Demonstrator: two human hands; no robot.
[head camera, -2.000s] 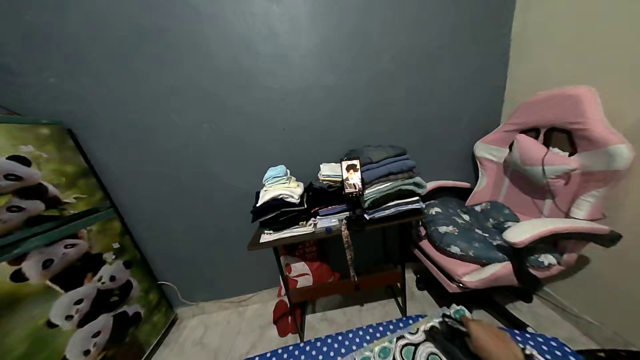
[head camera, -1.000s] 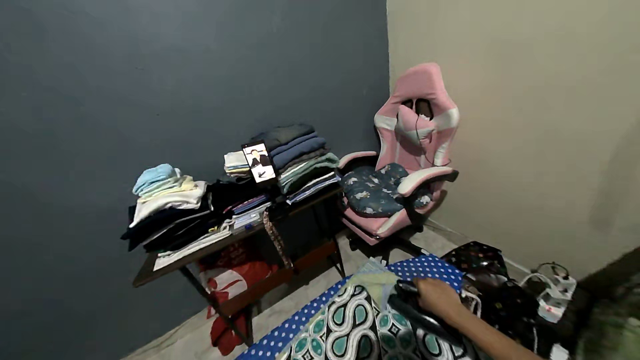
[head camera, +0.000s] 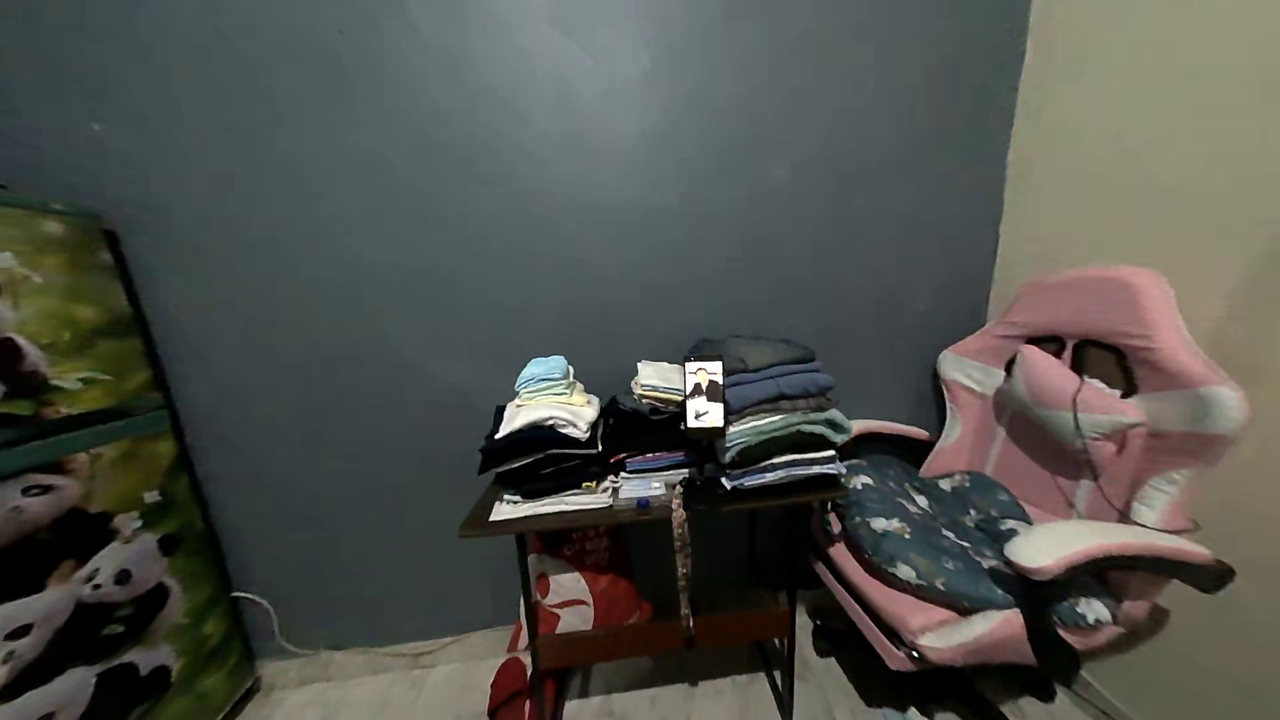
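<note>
Neither of my hands shows in the head view now. Ahead, against the grey wall, a small dark wooden table (head camera: 560, 522) bears folded clothes in stacks. Its left stack has a light blue cloth (head camera: 545, 372) on top of white cloth (head camera: 550, 415) and black garments (head camera: 540, 470). Blue, green and grey folded garments (head camera: 780, 390) make up the right stack. Between them a smartphone (head camera: 704, 395) stands upright with its screen lit, and a patterned strap (head camera: 682, 560) hangs down over the table's front edge.
A pink and white gaming chair (head camera: 1000, 640) with a dark floral cushion (head camera: 930, 530) stands right of the table. A red and white bag (head camera: 575, 595) is beneath the table. At the left is a panda-printed panel (head camera: 110, 600). A white cable (head camera: 270, 620) runs along the wall.
The view has swung left and up since one second ago. The hand on a dark object over the patterned cloth, and the blue dotted cloth beneath, are out of view.
</note>
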